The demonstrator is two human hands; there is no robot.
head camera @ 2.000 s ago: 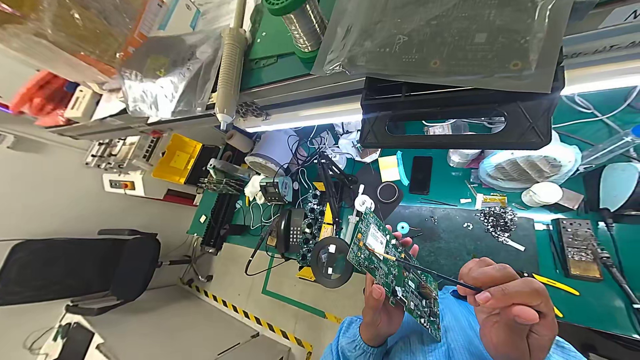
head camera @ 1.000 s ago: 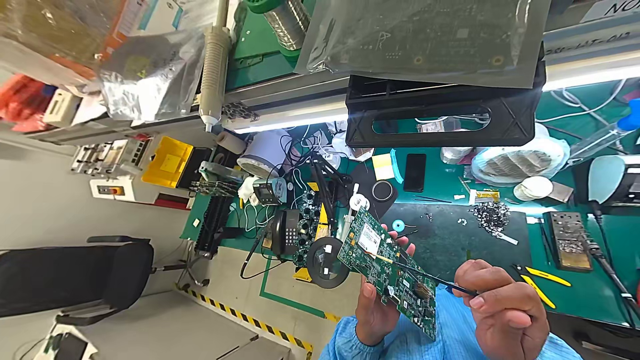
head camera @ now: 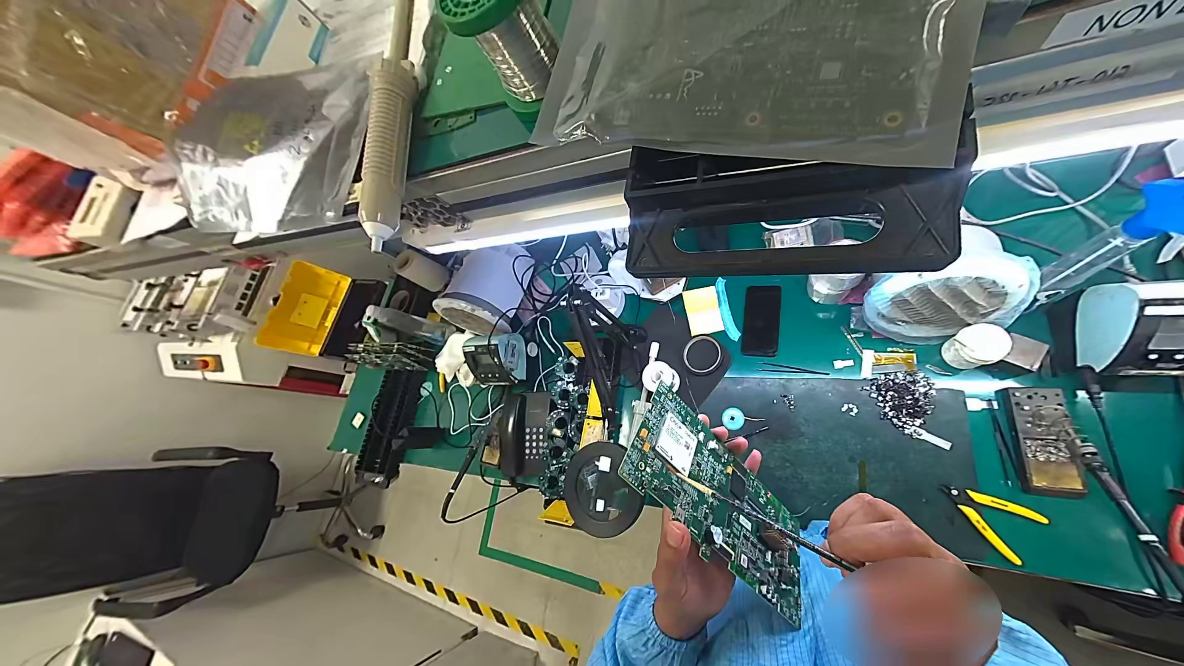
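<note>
A green printed circuit board [head camera: 712, 504] is held tilted in the air by my left hand [head camera: 689, 569], with fingertips showing behind its upper edge and the thumb at its lower edge. My right hand [head camera: 879, 532] grips a thin dark tool [head camera: 800, 541], perhaps tweezers or a probe. The tool reaches across the board's face toward a white-labelled module [head camera: 677, 444]; whether its tip touches the board cannot be told. A blurred round patch covers part of the view below my right hand.
Yellow-handled pliers [head camera: 994, 523], a pile of small parts [head camera: 902, 400] and a metal block [head camera: 1045, 439] lie to the right. A round magnifier lens [head camera: 603, 490] stands left of the board. A black tray [head camera: 795, 250] overhangs from the shelf above.
</note>
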